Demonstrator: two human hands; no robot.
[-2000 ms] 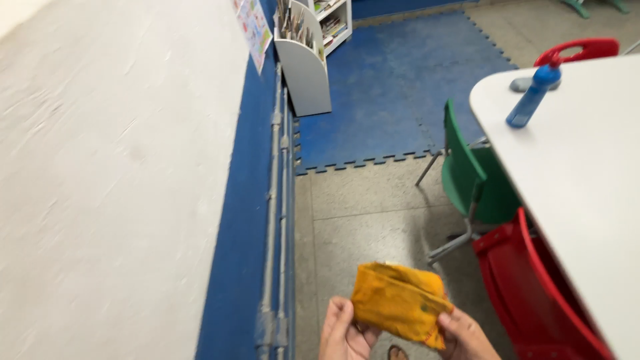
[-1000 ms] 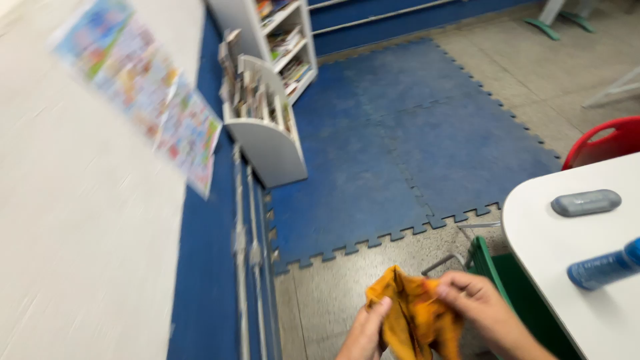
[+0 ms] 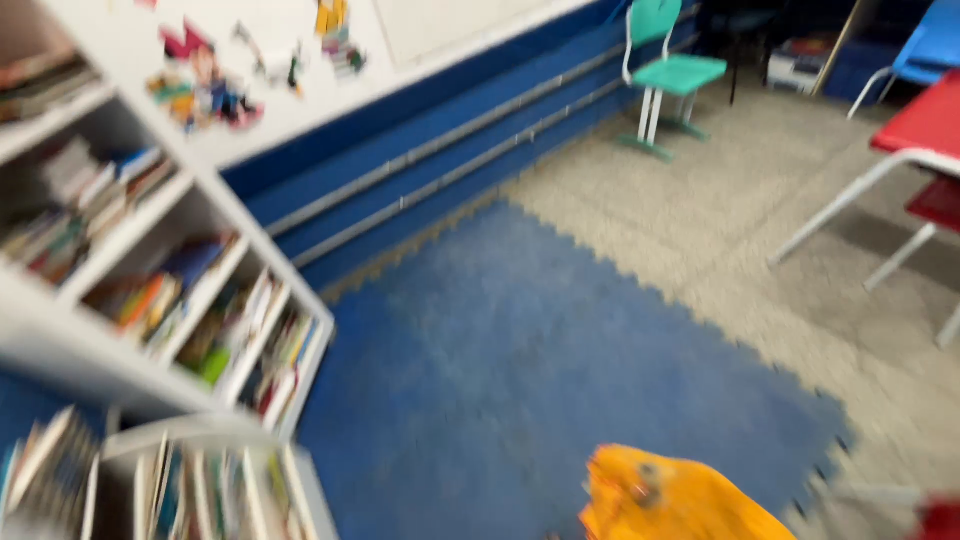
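A yellow-orange cloth [image 3: 675,499] with a darker stain or mark shows at the bottom edge, right of centre, over the blue foam mat. It looks loosely bunched and blurred, and its lower part is cut off by the frame. Neither my left hand nor my right hand can be made out, so their hold on the cloth is hidden.
Blue interlocking foam mats [image 3: 525,360] cover the floor ahead. A white bookshelf [image 3: 217,187] and a white book rack [image 3: 319,495] full of books stand at left. Metal pipes [image 3: 450,176] run along the blue wall. A green chair [image 3: 679,73] and a red table [image 3: 926,124] stand at right.
Both hands, seen on the cloth before, have left the view. The cloth was a flat folded piece, then crumpled. The view has swung toward the bookshelf and far wall; the white table is out of sight.
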